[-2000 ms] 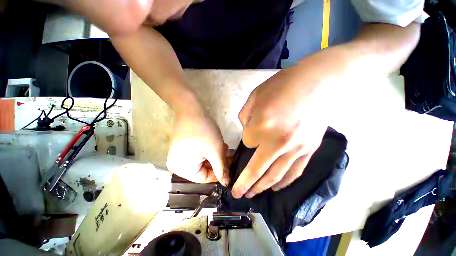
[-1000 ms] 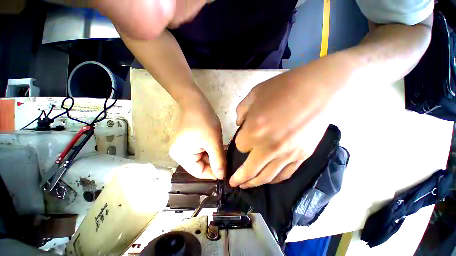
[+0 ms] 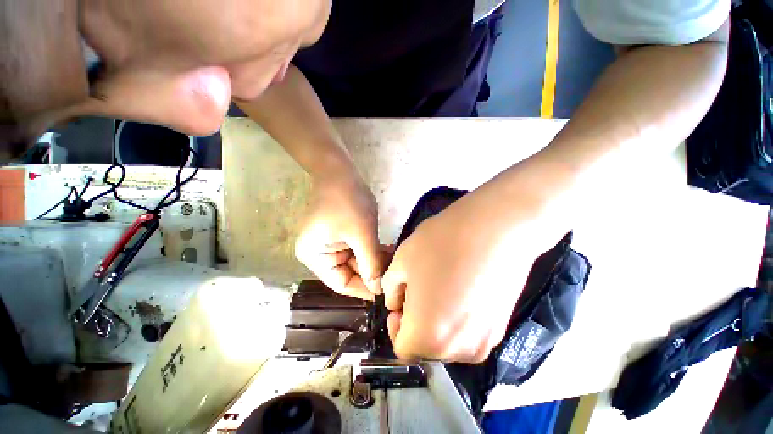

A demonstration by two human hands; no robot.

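A black fabric pouch (image 3: 542, 284) with a shinier dark grey lining (image 3: 542, 331) and pale print lies beside the machine, partly under my left hand. My left hand (image 3: 449, 297), on the picture's right, is bare and curled on the pouch, with thumb and fingertips gripping its edge near the needle area. My right hand (image 3: 343, 242), on the picture's left, is bare and pinches the narrow black seam edge between thumb and finger, touching or nearly touching my left fingertips. The presser foot area (image 3: 373, 326) is dark; the needle itself cannot be made out.
The cream machine head (image 3: 195, 356) fills the bottom left, with a dark ridged metal block (image 3: 326, 318). Red-and-silver snips (image 3: 119, 258) and black-handled scissors lie at left. A zippered black piece (image 3: 678, 356) lies lower right, black bags (image 3: 729, 119) upper right. Part of a face covers the upper left.
My left hand has moved down toward the machine and its fingers have curled in. The pouch's upper edge now shows above it. My right hand stays near the seam. The face has come further into view.
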